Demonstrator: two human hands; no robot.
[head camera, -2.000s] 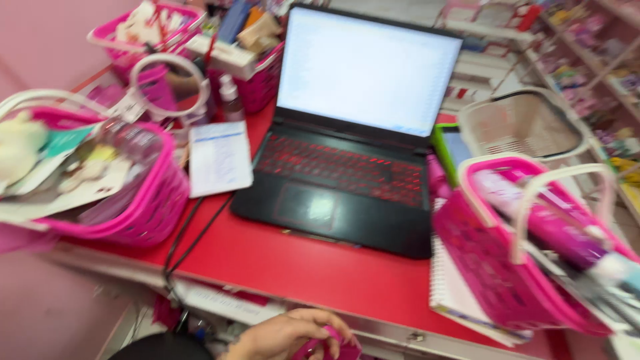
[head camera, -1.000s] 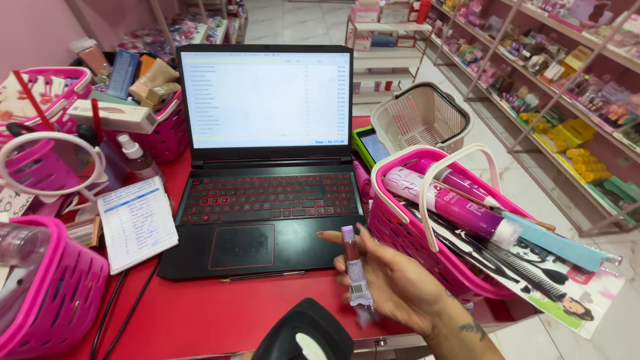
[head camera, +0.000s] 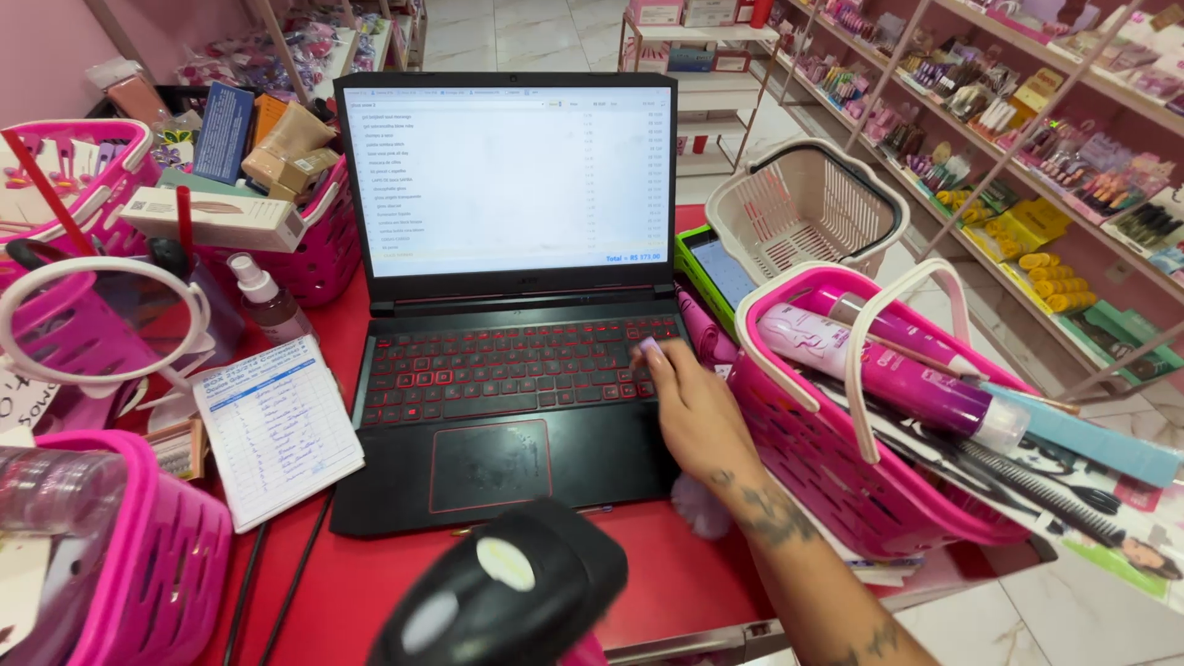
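My right hand (head camera: 698, 407) reaches in from the lower right, its fingers on the number keys at the right of the black laptop's red-lit keyboard (head camera: 518, 365). No object shows in its fingers; its underside is hidden. Beside the wrist, at the laptop's front right corner, lies a blurred lilac fluffy item (head camera: 703, 506). A black handheld barcode scanner (head camera: 504, 583) is raised at the bottom centre, near the camera; no hand shows on it. My left hand is out of sight. The laptop screen (head camera: 518, 176) shows a list. Left of the laptop lies a handwritten pad (head camera: 277, 439).
A pink basket (head camera: 805, 453) of tubes and combs stands right of my hand, with a beige basket (head camera: 805, 208) behind. Several pink baskets, a spray bottle (head camera: 270, 301) and a round white-framed mirror (head camera: 197, 319) crowd the left. Black cables (head camera: 294, 578) run off the red table's front.
My right hand has moved from in front of the laptop onto its keys; the small tube it held one second ago no longer shows. The scanner shows more fully now.
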